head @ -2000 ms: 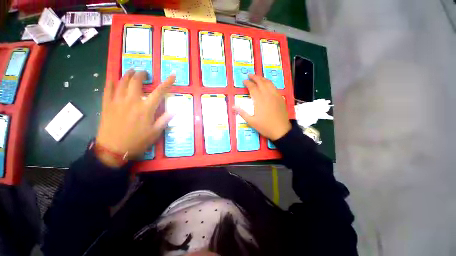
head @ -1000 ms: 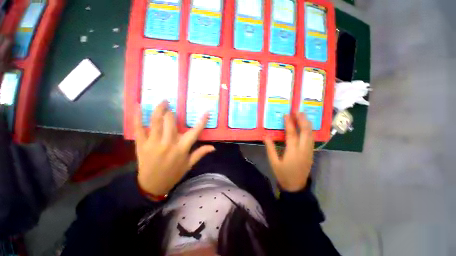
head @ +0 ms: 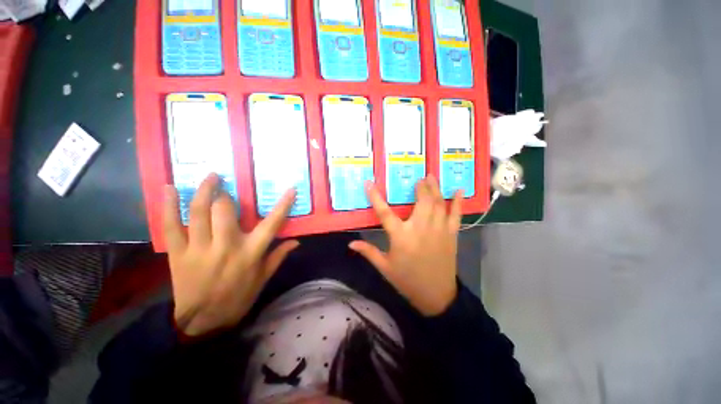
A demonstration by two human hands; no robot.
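Note:
A red phone tray (head: 308, 84) lies flat at the bench edge with two rows of keypad phones, screens up and lit white. My left hand (head: 220, 264) is spread at the tray's near left, its fingertips over the keypads of the leftmost near-row phone (head: 198, 130) and the phone beside it (head: 277, 142). My right hand (head: 420, 251) is spread at the near right, its fingertips at the lower ends of the near-row phones (head: 348, 132) there. Neither hand holds anything. The top of the far row is cut off by the picture's edge.
A white-labelled battery (head: 69, 159) lies left of the tray on the green bench (head: 99, 189). A dark smartphone (head: 503, 71), crumpled white tissue or earphones (head: 515, 132) and a pale round gadget with a cable (head: 507, 177) lie right. Part of another red tray (head: 11, 87) shows far left.
Since two seconds ago, both hands have moved from around the far-row keypads and middle to the near row's keypads. The right fingers have spread since one second ago. The view has also shifted.

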